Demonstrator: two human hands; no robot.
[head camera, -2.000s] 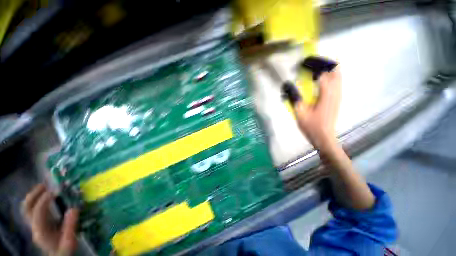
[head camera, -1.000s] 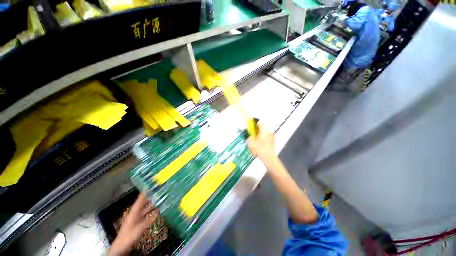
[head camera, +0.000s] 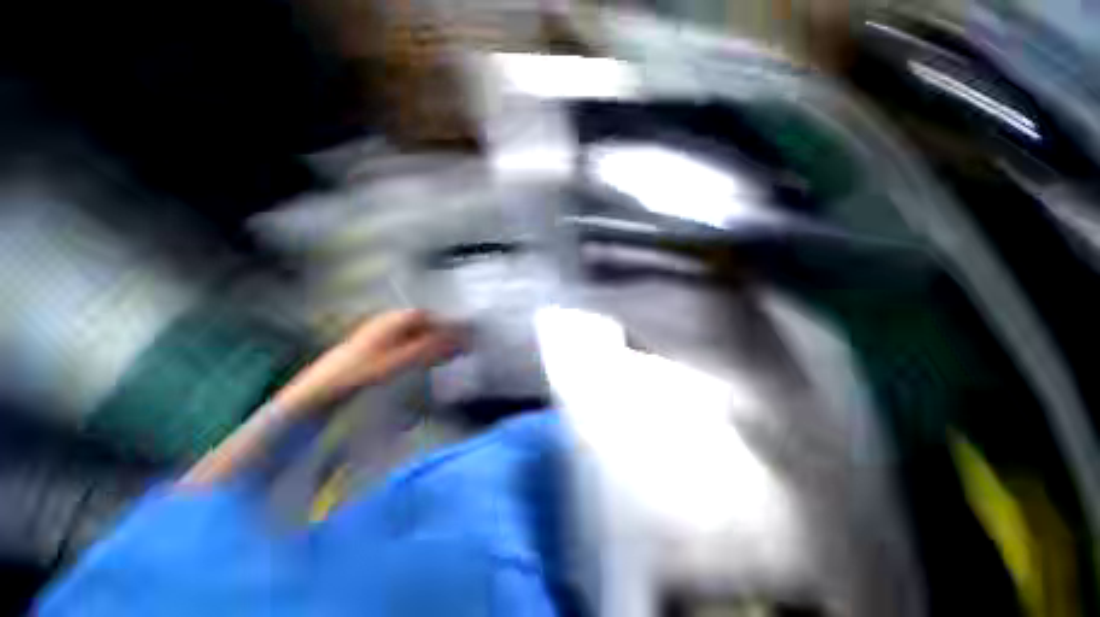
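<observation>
The view is strongly blurred. My left hand (head camera: 404, 344) reaches out at the left of centre, with a light band at the wrist and a blue sleeve behind it. Its fingertips are at a whitish, crinkled-looking thing (head camera: 495, 295), perhaps plastic bags. I cannot tell whether the fingers hold it. My right hand is not in view. The circuit board with the yellow strips is not in view.
A bright white surface (head camera: 676, 434) runs down the middle right. A blurred yellow strip shape (head camera: 1011, 518) is at the lower right. A pale curved edge (head camera: 965, 241) bends along the right. A green patch (head camera: 187, 380) is at the left.
The view has swung away from the board, shelf bins and yellow sheets. My left hand has left the board's edge and is stretched out elsewhere. My right hand has gone out of view.
</observation>
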